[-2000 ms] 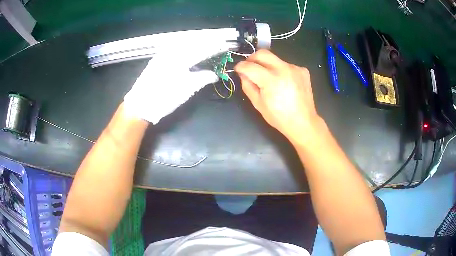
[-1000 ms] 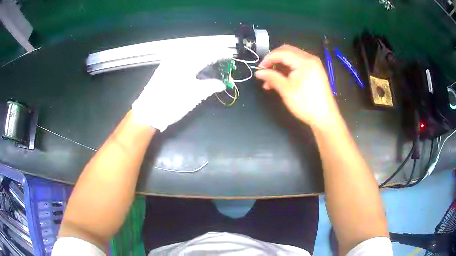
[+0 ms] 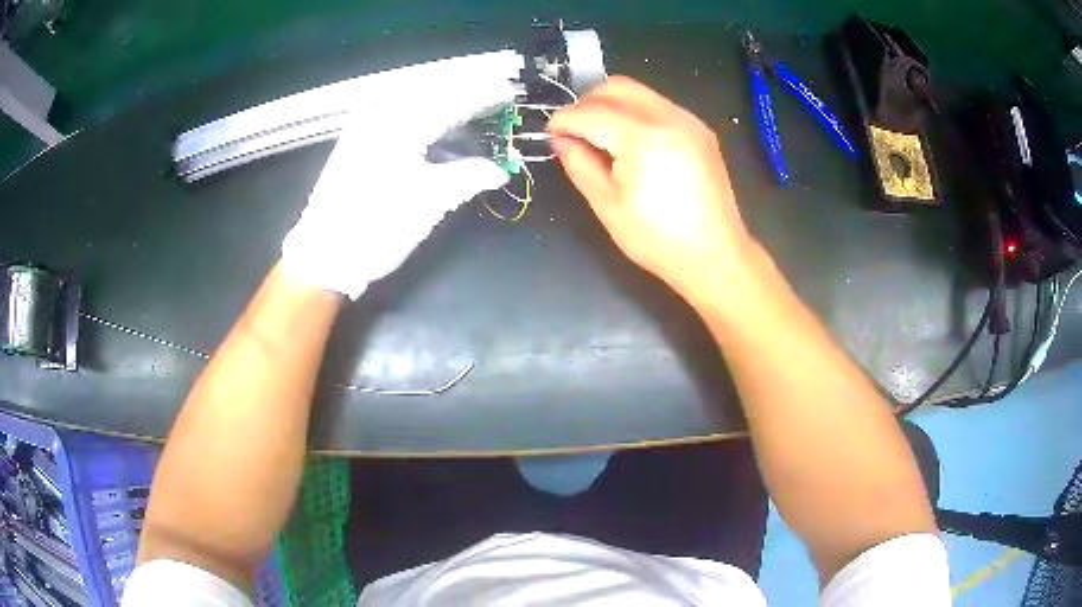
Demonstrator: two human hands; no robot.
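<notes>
A long silver motor unit point(image 3: 344, 113) lies across the far part of the dark bench, its black and white round end to the right. My left hand point(image 3: 386, 196), in a white glove, lies over its near side and holds the small green circuit board point(image 3: 508, 140) upright by its edge. White lead wires point(image 3: 534, 158) and a yellow-green wire point(image 3: 519, 213) loop from the board. My right hand point(image 3: 629, 160), bare, pinches a white lead wire close to the board's right side; its fingertips partly hide the wire.
Solder spool point(image 3: 36, 314) stands at bench left; its solder wire point(image 3: 409, 390) ends bent near the front edge. Blue-handled cutters point(image 3: 769, 125), the iron stand with yellow sponge point(image 3: 902, 163) and a black station with red light point(image 3: 1044, 225) are right. A blue-purple crate point(image 3: 113, 498) is below left.
My right hand has moved left to the board with the white wire. The unit, tools and bench have shifted in the picture as the view moved.
</notes>
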